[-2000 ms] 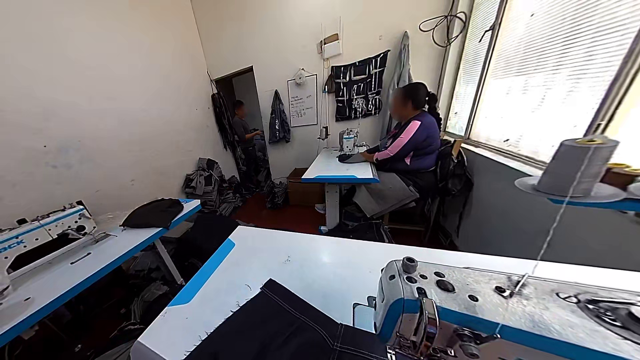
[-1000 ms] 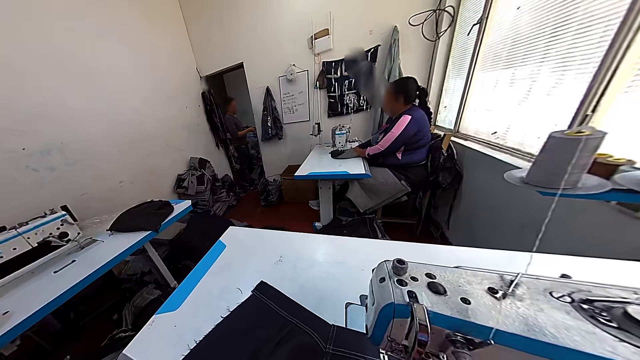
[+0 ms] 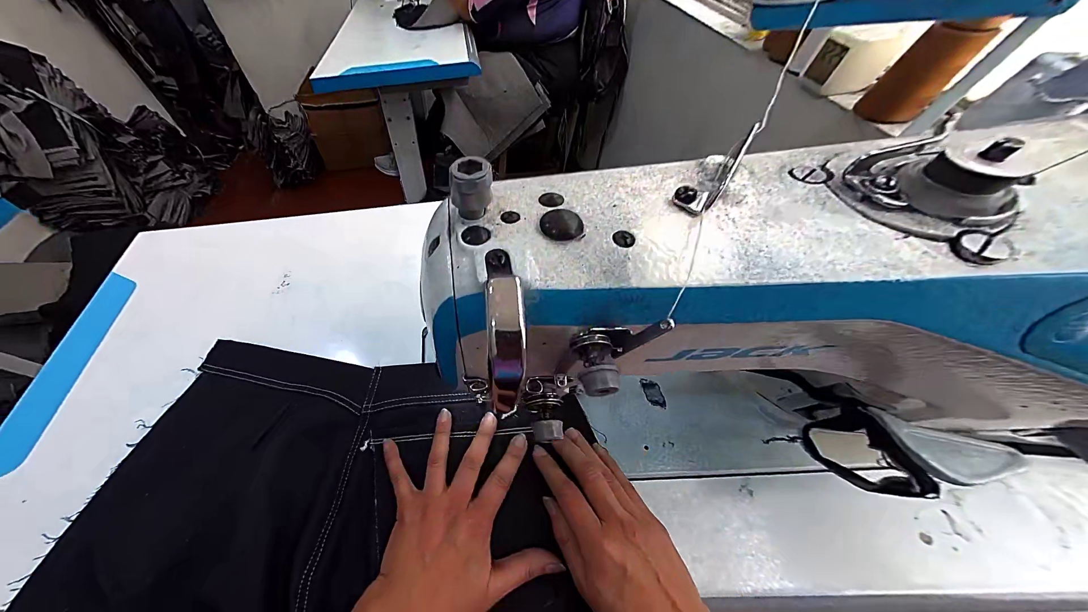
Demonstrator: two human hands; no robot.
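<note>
Dark fabric with pale topstitching and a frayed left edge (image 3: 195,476) lies on the white sewing table (image 3: 280,280), partly under the head of a Jack industrial sewing machine (image 3: 765,246). My left hand (image 3: 455,518) rests flat on the fabric, its fingers spread just in front of the needle area. Beside it, my right hand (image 3: 608,531) presses palm down near the fabric's right edge, fingers close together. The needle and presser foot are hidden behind the machine's front parts. A pale thread (image 3: 769,110) runs down to the machine from above.
Beyond the table stands another white sewing table (image 3: 399,42), with a seated person (image 3: 527,17) partly in view. Piled dark garments (image 3: 102,144) and a cardboard box (image 3: 344,127) lie at the back left. An orange-brown thread cone (image 3: 926,68) stands at the upper right.
The view has tilted down and moved closer to the machine. Both of my hands, out of view in the earlier frames, now lie on the dark fabric.
</note>
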